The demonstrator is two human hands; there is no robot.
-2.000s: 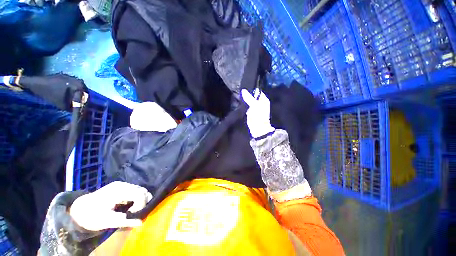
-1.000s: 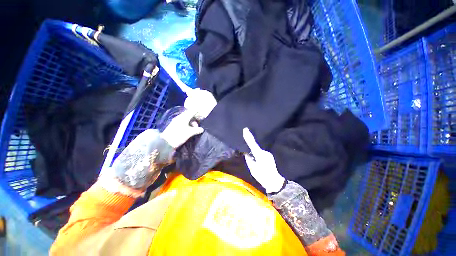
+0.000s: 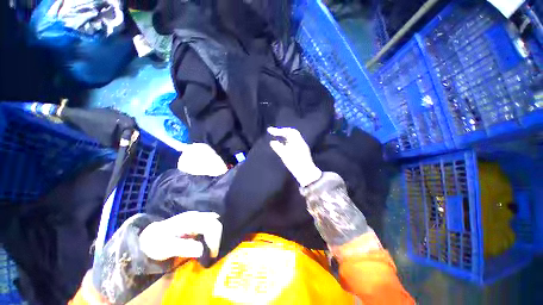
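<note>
A dark matte jacket (image 3: 256, 196) lies across my lap and runs up over a pile of dark cloth ahead. Shinier crinkled lining (image 3: 187, 193) shows at its left. My right hand (image 3: 292, 155), in a white glove, has its fingertips at a raised fold of the jacket and appears to pinch it. My left hand (image 3: 181, 235), also in a white glove, is curled with the thumb below the fingers, beside the jacket's lower left edge at the apron. Whether it grips cloth is unclear. No tool can be made out in either hand.
A blue crate (image 3: 134, 184) with dark garments stands at left, a dark strap (image 3: 101, 126) over its rim. Blue crates (image 3: 443, 205) stand at right, with yellow material (image 3: 494, 208) inside one. A pale rounded thing (image 3: 201, 159) lies beyond the lining.
The view has swung left. My left hand has come back towards the apron from the pale rounded thing. My right hand has moved up the jacket, and its extended finger has curled in.
</note>
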